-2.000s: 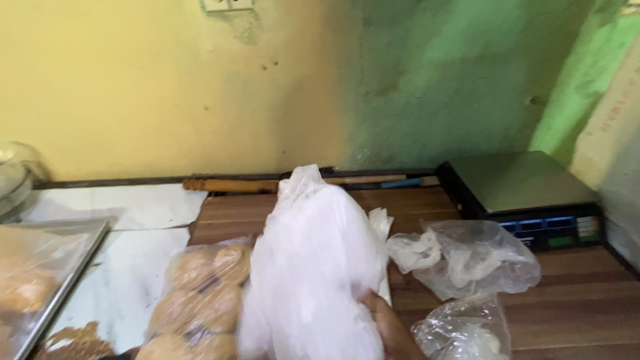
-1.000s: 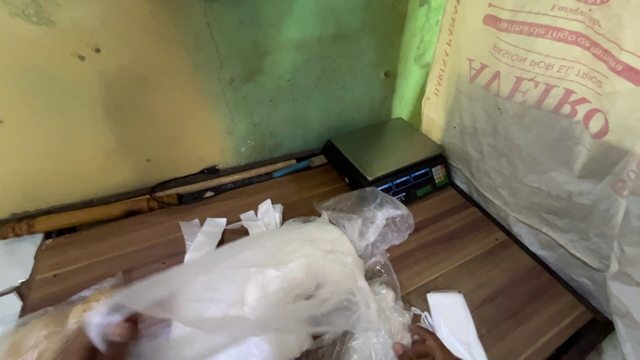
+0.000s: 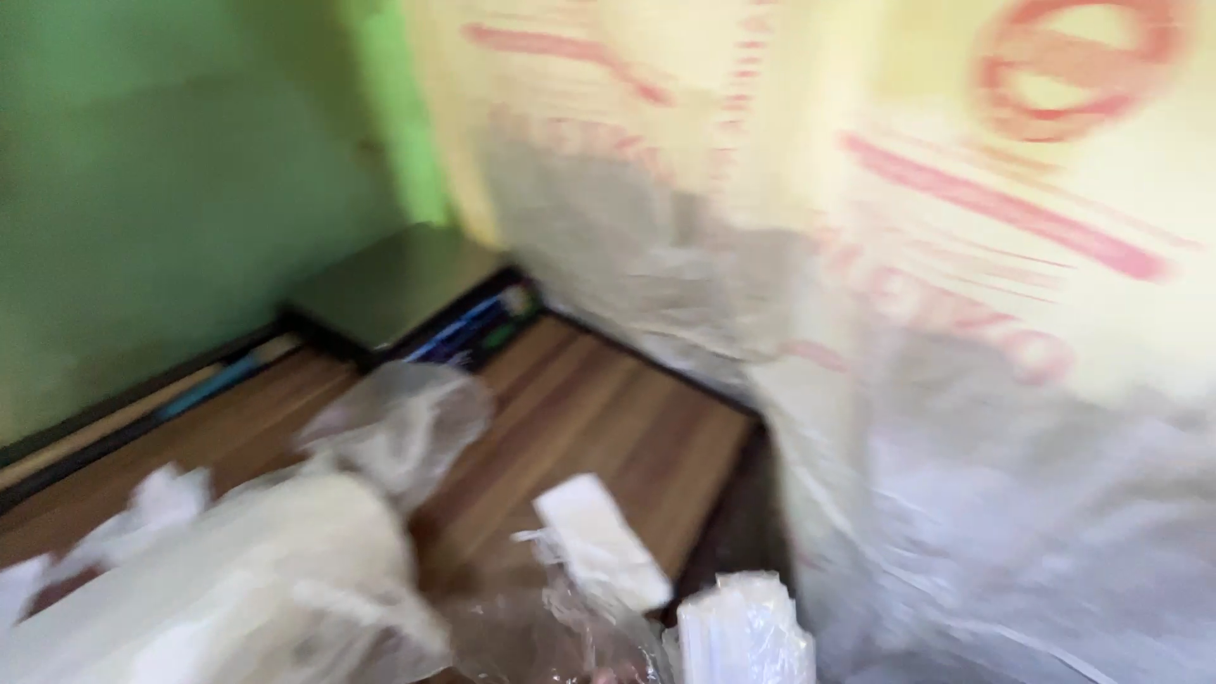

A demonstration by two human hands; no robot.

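Note:
At the lower left, a bunched translucent white plastic bag (image 3: 256,579) lies on the wood-patterned tabletop (image 3: 608,408), with a crumpled clear plastic bag (image 3: 408,427) against its far end. Clear plastic film (image 3: 532,627) spreads along the bottom edge. Behind it shows a small skin-toned patch, perhaps a fingertip of my right hand (image 3: 608,674); its grip is hidden. Beside the film are a folded white strip (image 3: 603,546) and a plastic-wrapped white bundle (image 3: 746,632). My left hand is out of the picture. The view is blurred.
A digital scale (image 3: 408,285) stands in the table's far corner by the green wall (image 3: 171,180). Long sticks (image 3: 123,418), one with a blue section, lie along the wall. Large printed sacking (image 3: 950,456) hangs or stands beyond the table's right edge.
The view has swung right and down toward the sacking. A second ago both hands were at the plastic bags; now the left is out of view. The white wrapped bundle has come into view.

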